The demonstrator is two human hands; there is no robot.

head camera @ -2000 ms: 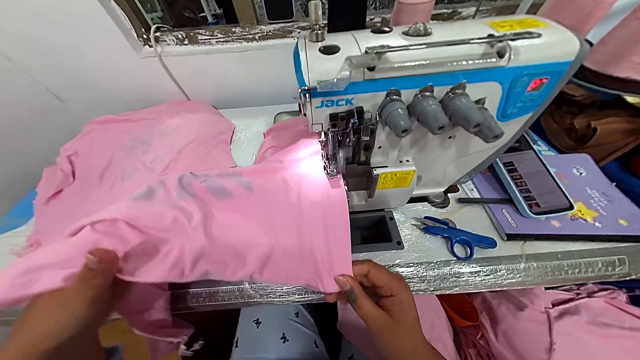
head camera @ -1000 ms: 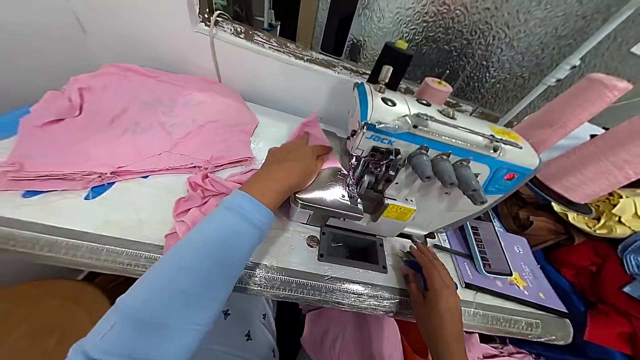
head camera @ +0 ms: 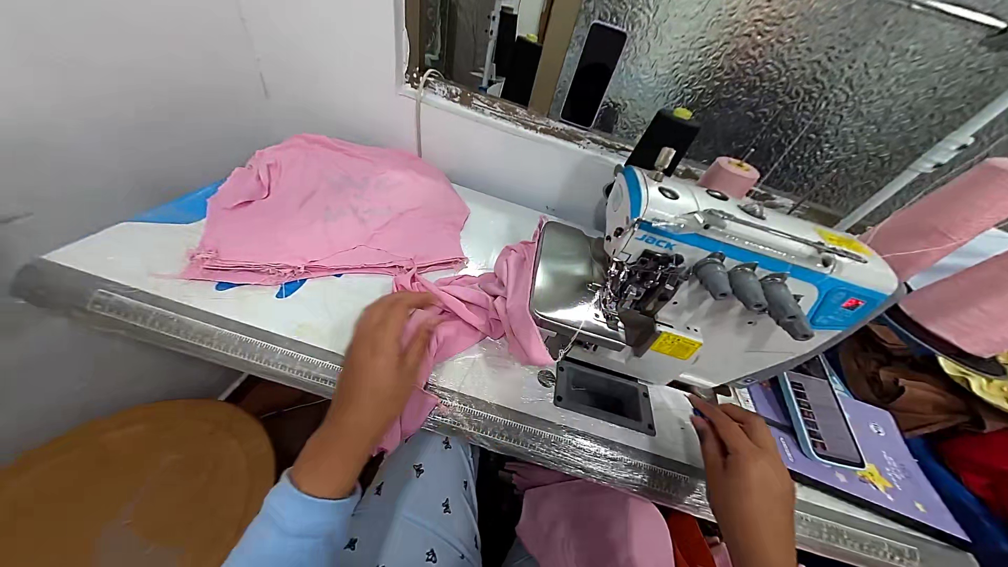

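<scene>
My left hand (head camera: 386, 354) grips a bunched pink fabric piece (head camera: 472, 307), which lies twisted against the metal bed plate of the overlock sewing machine (head camera: 732, 276) and hangs over the table's front edge. A thread chain trails from the needle area toward the fabric. To the right of the machine's base, my right hand (head camera: 736, 441) has its fingers around a small tool, mostly hidden, with a thin tip showing; it looks like the blue-handled thread snips. A stack of pink fabric pieces (head camera: 331, 209) rests on the table at the left.
A phone (head camera: 823, 413) lies on a purple notebook (head camera: 890, 449) at the right. Thread cones (head camera: 945, 220) stand behind the machine. A measuring tape (head camera: 213, 331) runs along the table's front edge (head camera: 63, 295). A round brown stool seat (head camera: 142, 488) is at lower left.
My left hand has moved from the machine's bed plate toward the front left and now holds the bunched fabric. Two seconds ago the fabric was spread out at the needle and the blue snips lay on the table.
</scene>
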